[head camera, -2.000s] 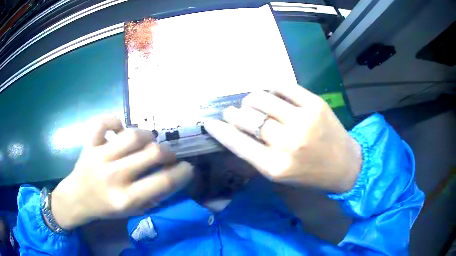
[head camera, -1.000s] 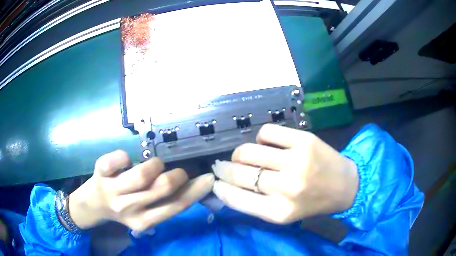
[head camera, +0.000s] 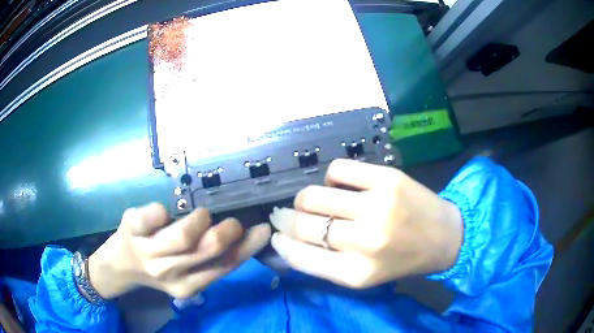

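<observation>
The long dark-grey fixture [head camera: 284, 183] lies along the near edge of the bright white tray sheet [head camera: 273, 71]. Its row of nests holds small black parts [head camera: 259, 170] with shiny dots beside them. Bright screws [head camera: 182, 204] sit at its ends. My left hand [head camera: 179, 253] is at the fixture's near left edge, fingers curled and slightly blurred. My right hand [head camera: 368, 227] is at the near right edge, its upper fingertips by the rightmost nests. The fingertips of both hands nearly meet below the fixture. Whether either hand grips the fixture or a tiny part cannot be told.
Reddish-copper grains [head camera: 170, 45] are heaped at the sheet's upper left corner. The tray lies on a glossy green mat [head camera: 84, 130]. A lime label [head camera: 422, 123] is at the right. Silver rails [head camera: 71, 68] run behind at the upper left. A grey post stands at upper right.
Both hands have come off the fixture's top to its near edge, uncovering the row of nests. Since one second ago, tray and fixture appear slightly further left; the hands have barely shifted.
</observation>
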